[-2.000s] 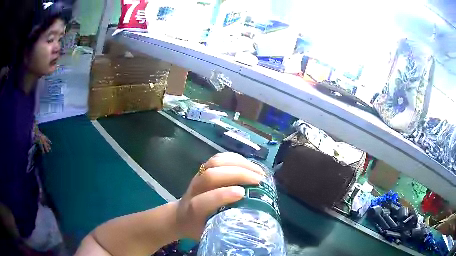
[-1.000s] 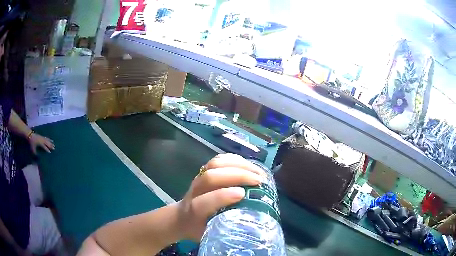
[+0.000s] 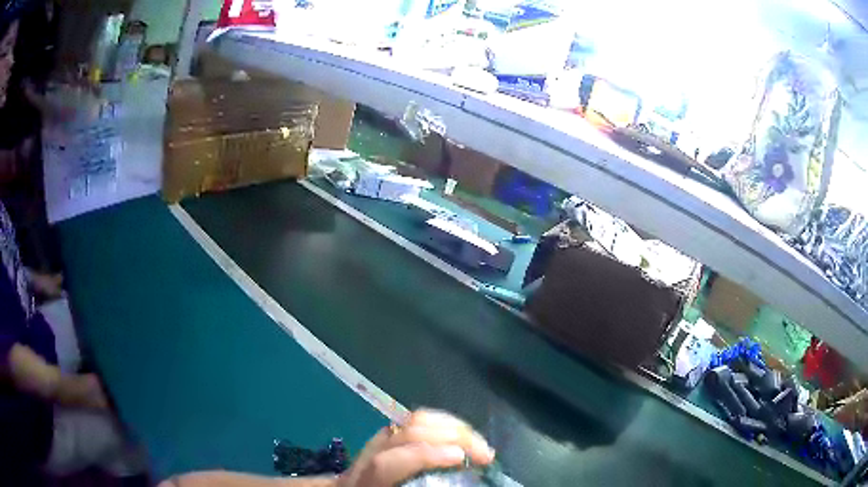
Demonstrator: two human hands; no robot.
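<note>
My left hand (image 3: 419, 452) is at the bottom centre, over the edge between the worktop and the belt. It is closed around a clear plastic bottle (image 3: 455, 477), mostly cut off by the lower picture edge. A small black cable pile (image 3: 309, 457) lies on the green worktop (image 3: 209, 361) just left of the hand. My right hand is not in view.
The dark green belt (image 3: 381, 304) runs beyond a pale edge strip. Across it stand a brown carton (image 3: 604, 309) and a pile of dark and blue devices (image 3: 757, 399). A raised shelf (image 3: 457, 105) crosses above. A wrapped carton (image 3: 238, 147) stands at the belt's far end. A person (image 3: 38, 352) is at the left.
My left hand and the bottle have moved down towards the lower picture edge. The black pile now shows more. The person at the left has drawn a hand back from the worktop.
</note>
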